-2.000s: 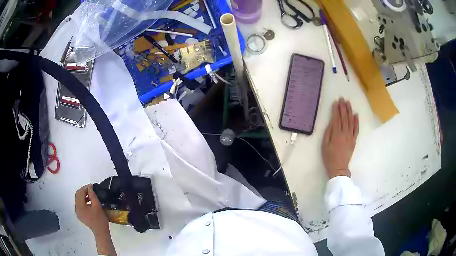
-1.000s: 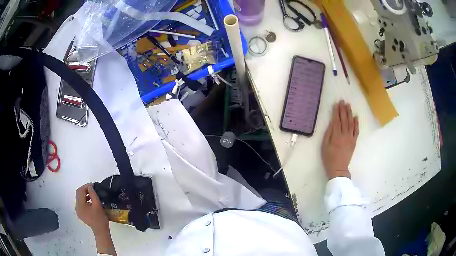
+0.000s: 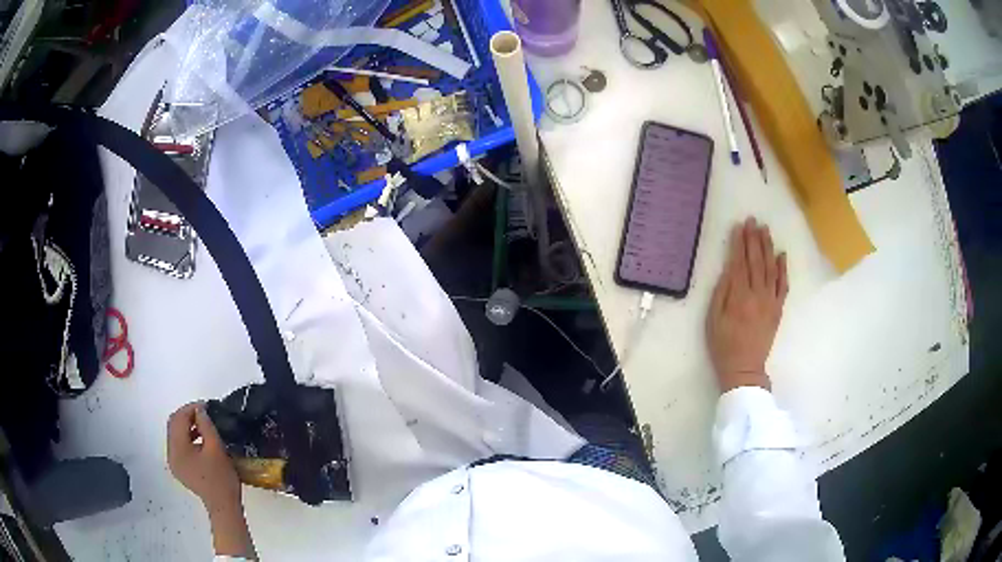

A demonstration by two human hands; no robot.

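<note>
The steam iron [image 3: 319, 439] stands on the white cloth-covered pressing table at the lower left, with a wooden handle and a thick black hose [image 3: 227, 244] arching to it. My left hand [image 3: 201, 456] is at the iron's left edge, with curled fingers; whether it grips anything is unclear. My right hand [image 3: 747, 307] lies flat and empty on the pale side table, fingers slightly spread, palm down. A smartphone [image 3: 665, 209] with a pinkish lit screen and white cable lies to its upper left.
Dark cloth [image 3: 44, 274] lies at the far left beside red-looped snips [image 3: 119, 343] and a metal iron rest [image 3: 165, 225]. A grey pad [image 3: 82, 489] is below. A blue basket [image 3: 352, 200] holds scraps. Black-handled scissors [image 3: 648, 44], pens and a yellow strip [image 3: 819, 198] lie near a machine.
</note>
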